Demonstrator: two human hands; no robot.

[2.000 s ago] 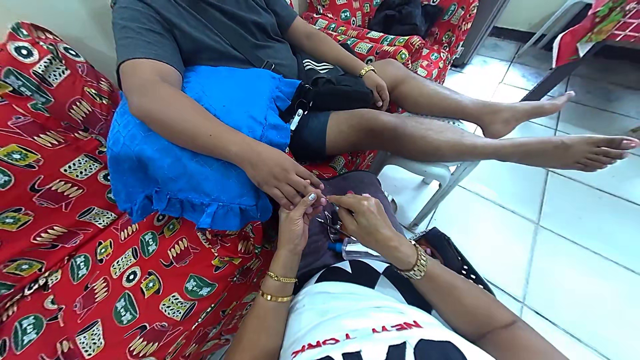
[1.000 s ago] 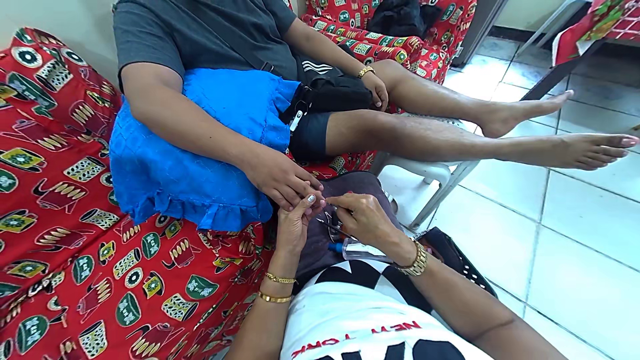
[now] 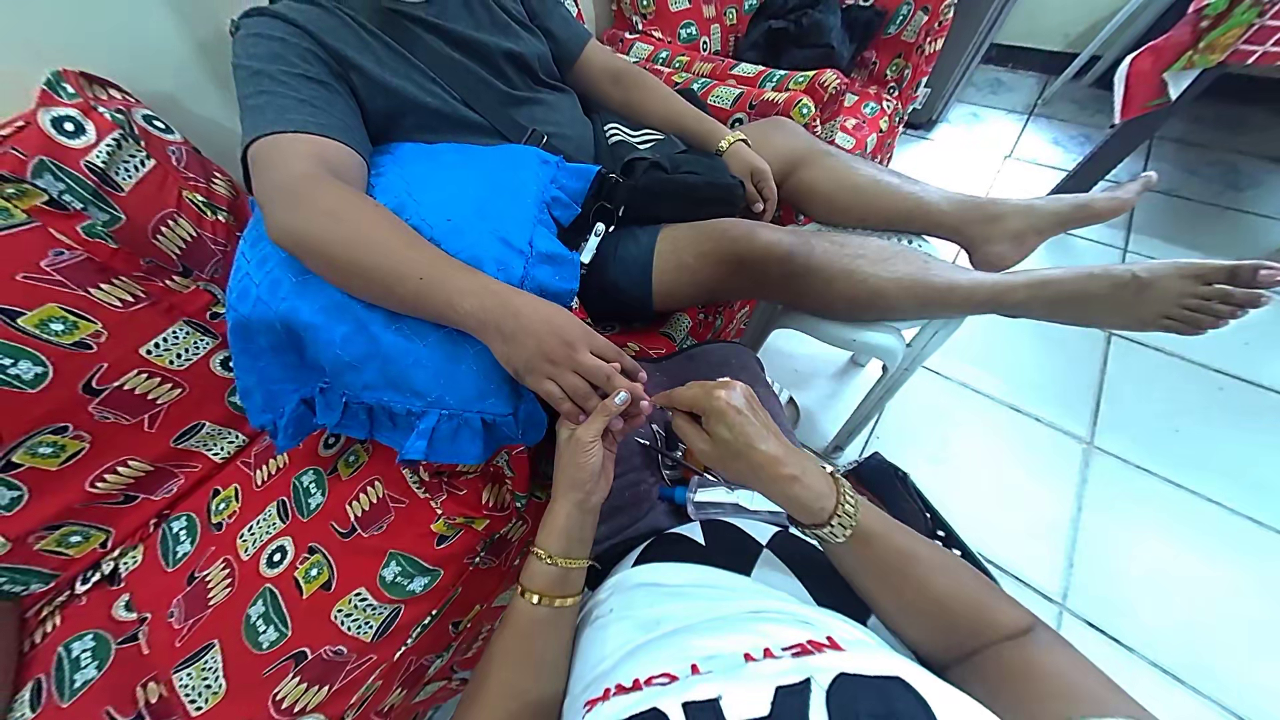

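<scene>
My left hand (image 3: pixel 590 450), with bracelets at its wrist, grips the fingertips of a seated person's hand (image 3: pixel 560 355), thumb on top. That person's forearm rests across a blue ruffled pillow (image 3: pixel 470 215). My right hand (image 3: pixel 735 430), wearing a gold watch, is at the same fingertips from the right, its index finger stretched toward them. A thin dark tool (image 3: pixel 675 457) shows below its fingers; the tool's tip is too small to make out. Below my right hand, a clear bottle with a blue cap (image 3: pixel 735 500) lies on a dark cloth (image 3: pixel 630 500) over my lap.
The person's legs stretch over a white plastic chair (image 3: pixel 855 340) to the right. A red patterned sofa cover (image 3: pixel 330 600) fills the left side. A black strapped item (image 3: pixel 910 510) is beside my right forearm. A black bag (image 3: pixel 805 35) rests on the seat behind.
</scene>
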